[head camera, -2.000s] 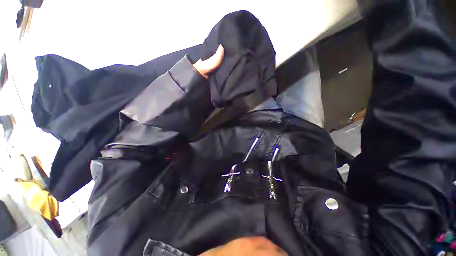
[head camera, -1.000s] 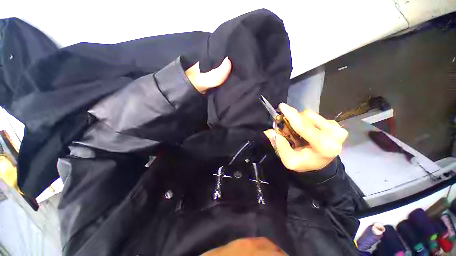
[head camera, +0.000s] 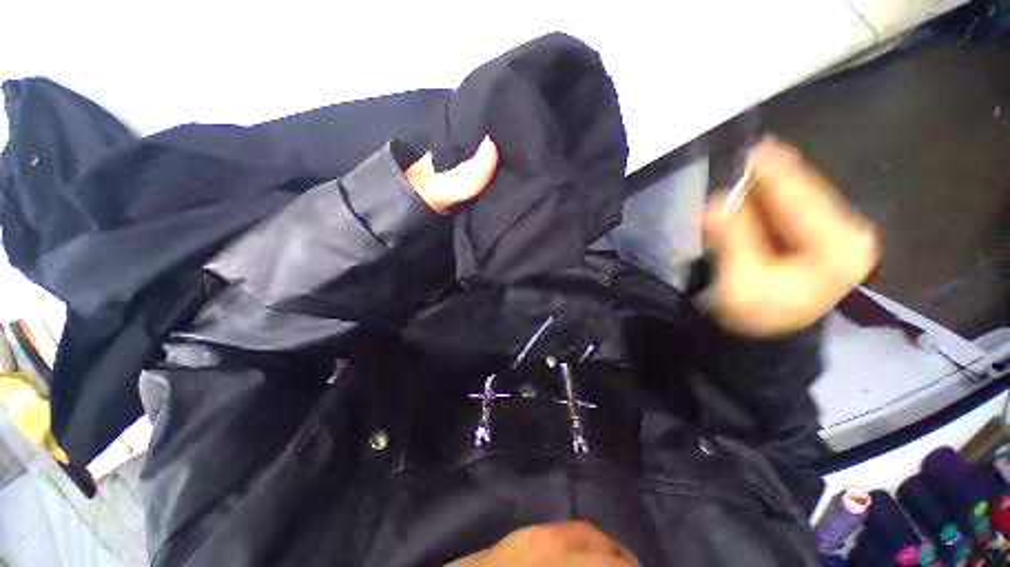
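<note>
The black garment (head camera: 543, 166) has its bunched, rounded end over my left hand (head camera: 456, 177). My left thumb lies on top of the cloth; the other fingers are hidden under it. The rest of the cloth trails left. My right hand (head camera: 792, 244) is raised right of the cloth, apart from it, and is motion-blurred. A thin, bright streak at its fingertips looks like the blades of the thread snips (head camera: 740, 188); their handles are hidden or blurred. No needle or thread can be made out.
The white worktable (head camera: 332, 50) lies behind the garment. Thread cones (head camera: 844, 512) stand at lower right. A dark red-handled tool (head camera: 880, 316) lies on the white surface at right. A yellow-orange item (head camera: 24, 410) is at the left edge. Dark floor shows at upper right.
My right hand came into view with the snips near the cloth, then moved up and right, away from it. My left hand still holds the cloth. The view has shifted somewhat.
</note>
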